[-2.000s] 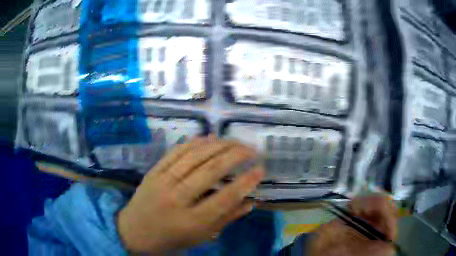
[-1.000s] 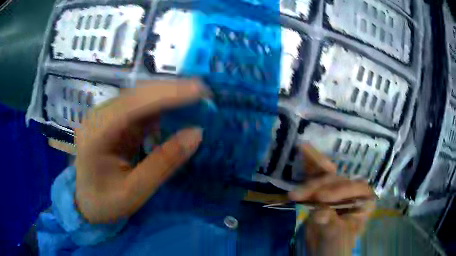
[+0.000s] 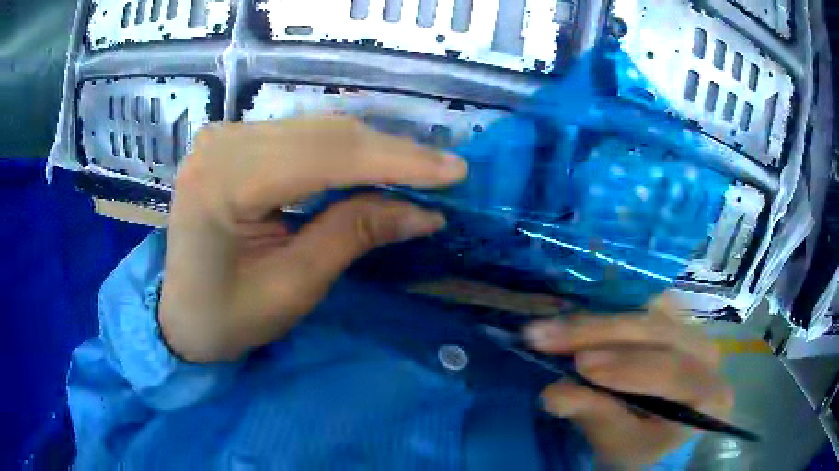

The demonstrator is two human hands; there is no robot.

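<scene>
My left hand [image 3: 276, 230] pinches the near-left edge of a glossy translucent blue film [image 3: 598, 184] between thumb and fingers. The film is bent and lies over the right-hand part of the tray, covering parts of some frames. My right hand [image 3: 644, 377] holds dark tweezers [image 3: 644, 403], with the tip pointing left, below the film's near edge. Whether the right fingers touch the film cannot be told. Silver-white phone middle frames [image 3: 414, 23] with rows of slots sit in the pockets of a greyish blister tray [image 3: 147, 63]. The tweezers' tip is blurred.
A tan strip [image 3: 129, 213] shows at the tray's near edge. A deep blue surface [image 3: 46, 304] is at the left. My blue smock [image 3: 368, 396] fills the bottom. More tray edge and dark gaps are at the right, with grey-green floor [image 3: 782, 405] at the lower right.
The blue film has moved from the left of the tray to the right and is now bent in my left hand. My left hand has gone from lying flat over the frames to pinching. The tweezers now show more clearly.
</scene>
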